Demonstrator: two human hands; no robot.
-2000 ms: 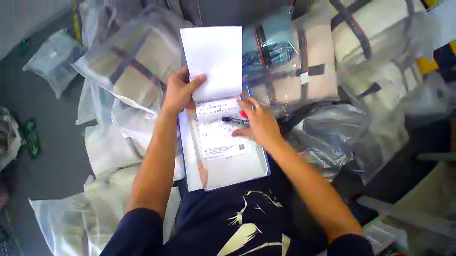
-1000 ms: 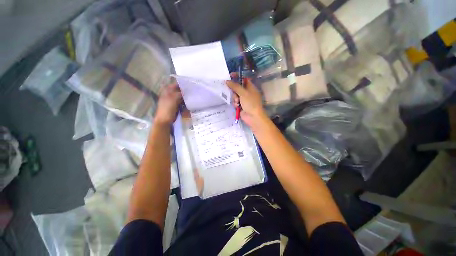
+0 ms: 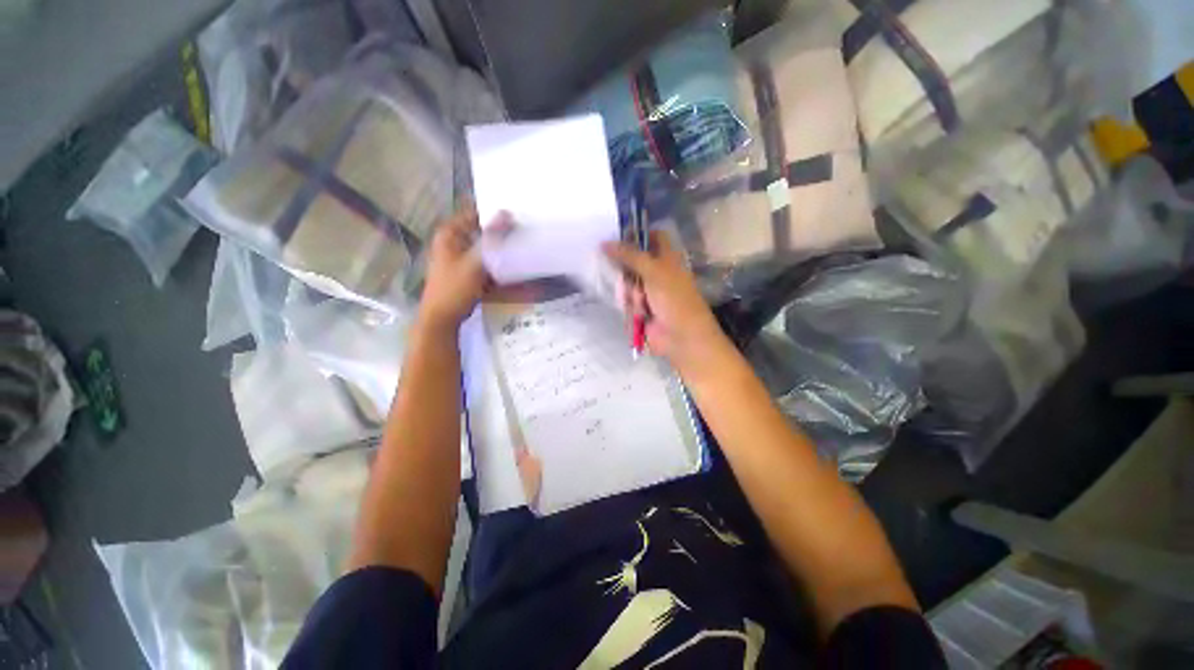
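Note:
The delivery note pad (image 3: 543,183) is held above the lap with its pages flipped upward. My left hand (image 3: 458,268) grips its left edge, thumb over the page. My right hand (image 3: 655,295) is at its lower right edge, blurred, with a red pen (image 3: 639,335) in it, tip pointing down, and a dark marker standing up between the fingers. The clipboard (image 3: 706,452) lies on my lap under the pad. A white sheet with handwriting (image 3: 596,432) lies on it.
Bagged beige bundles with dark crossing bands (image 3: 327,190) lie at left. A light blue bundle (image 3: 687,111) and pinkish bundles (image 3: 818,196) lie ahead and right. A crumpled grey plastic bag (image 3: 838,347) is right of my right hand. A white tray (image 3: 989,628) sits lower right.
The pad's printed note page, which lay over the clipboard, has been lifted up, and the handwritten sheet beneath shows. The red pen and dark marker remain in my right hand.

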